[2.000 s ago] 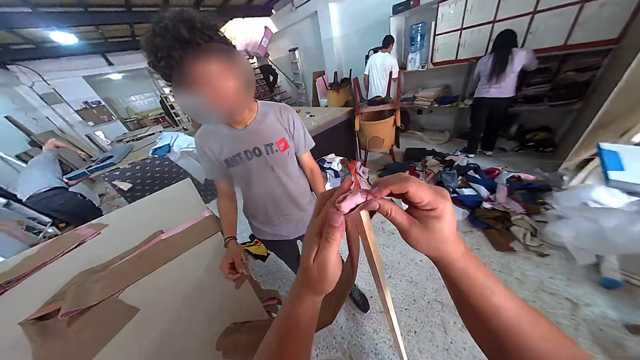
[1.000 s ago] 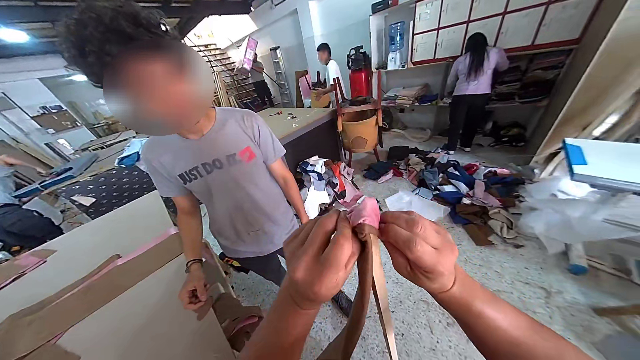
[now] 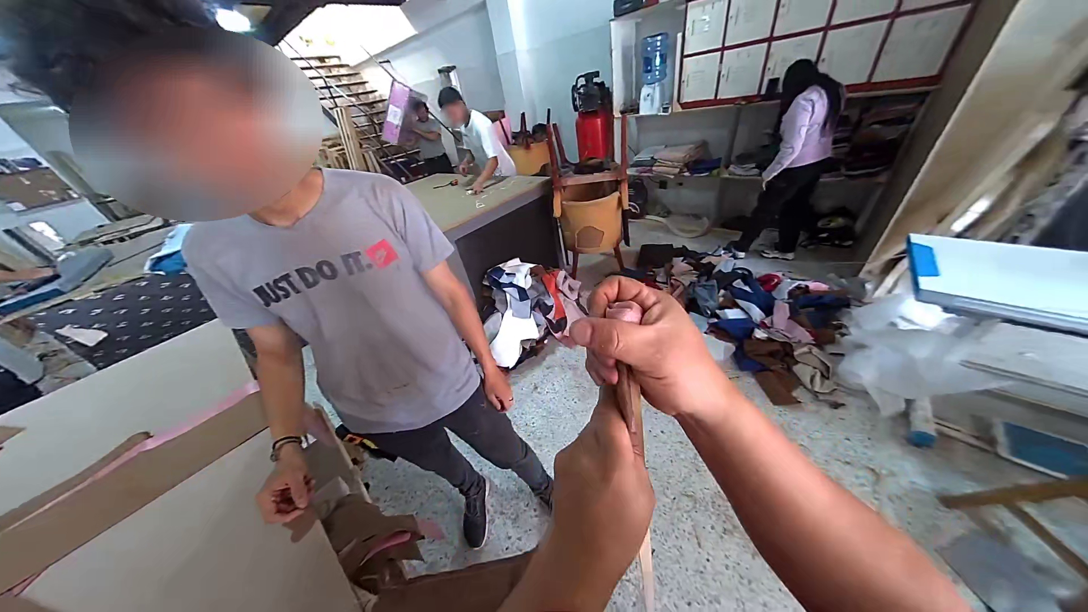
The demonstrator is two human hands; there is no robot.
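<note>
My right hand (image 3: 650, 340) is closed round the top end of a brown fabric strip (image 3: 629, 399), where a bit of pink material (image 3: 625, 313) shows between the fingers. Just below, my left hand (image 3: 608, 476) grips the same strip, its fingers mostly hidden behind the back of the hand. A thin pale strip (image 3: 648, 569) hangs beneath my hands; whether it is wood or fabric I cannot tell. Brown material (image 3: 459, 582) passes behind my left forearm at the bottom.
A person in a grey T-shirt (image 3: 340, 297) stands close at the left, beside a pale panel (image 3: 170, 527) with brown strips. Fabric scraps (image 3: 765, 314) lie on the speckled floor ahead. Behind are a worktable (image 3: 501, 200) and an upturned chair (image 3: 591, 217). Plastic wrap (image 3: 901, 340) lies at the right.
The pink end, more exposed between my fingers earlier, is now mostly enclosed by my right hand. My left hand has moved below my right. The view has turned somewhat to the right.
</note>
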